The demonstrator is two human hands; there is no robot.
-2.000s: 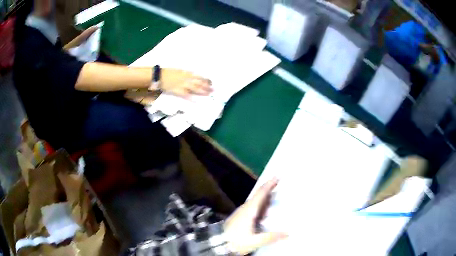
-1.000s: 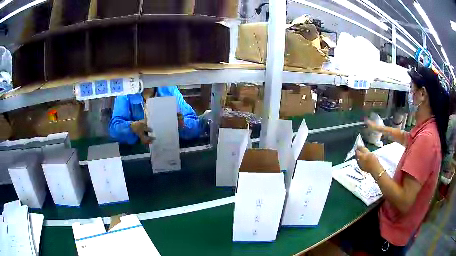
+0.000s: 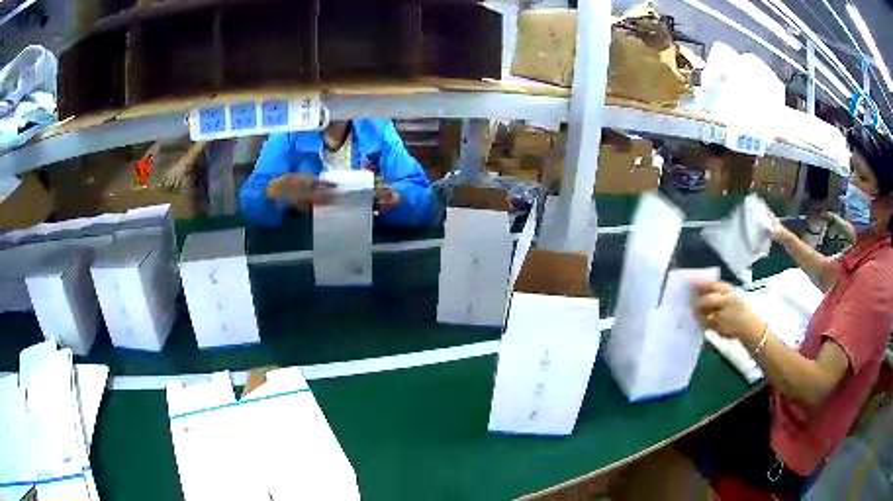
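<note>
Neither of my hands is in the picture. A white flat carton blank with a blue line near its notched far end lies on the green table at the bottom, cut off by the frame edge. A brown patch shows at its notch. A stack of carton blanks lies at the bottom left. An erected carton stands upright with its brown inside showing at the top. Another erected carton stands to its right, by the hand of the person at right.
Closed white cartons stand at the left beyond the white strip. A person in blue opposite handles a white box. A person in a pink shirt at right holds a white bag. A metal post and shelf stand above the table.
The view has shifted slightly. The rightmost carton is turned and moved apart from its neighbour, with the right person's hand at it. That person has lifted a white bag. The opposite person's hands are at the box top.
</note>
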